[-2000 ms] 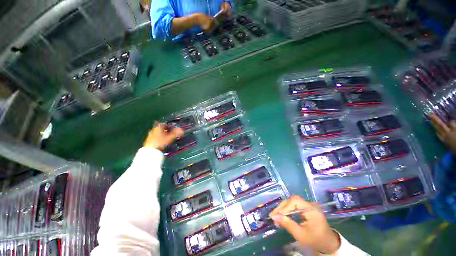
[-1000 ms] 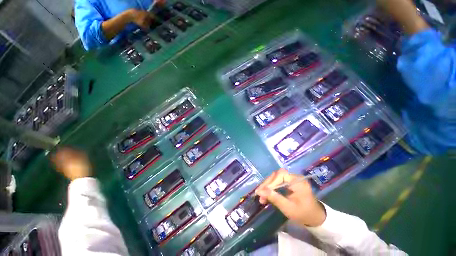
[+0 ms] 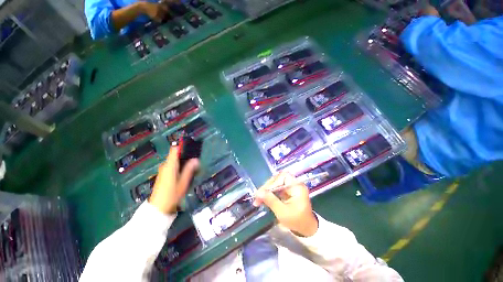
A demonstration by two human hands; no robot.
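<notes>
My left hand (image 3: 175,179) is over the left clear tray (image 3: 156,103) and holds a black phone body with a red edge (image 3: 190,152), tilted up at the fingertips. My right hand (image 3: 288,201) holds a thin pale stick, perhaps tweezers (image 3: 305,179), between thumb and fingers. It is over the near right part of the left tray, beside a phone body with a bright silvery end (image 3: 227,216). Other phone bodies lie in the tray pockets; my left hand partly hides some. A tiny part at the tool tip cannot be made out.
A second tray of phone bodies (image 3: 325,142) lies to the right. Stacked trays (image 3: 41,239) stand at the lower left. A blue-sleeved person (image 3: 460,93) is close on the right, with trays there. Another blue-sleeved person (image 3: 118,16) works opposite. A blue stool (image 3: 386,179) is below.
My left hand has come from the far left over the left tray and now holds a phone body. My right hand has shifted slightly left in view. The right-hand person's arm has moved lower.
</notes>
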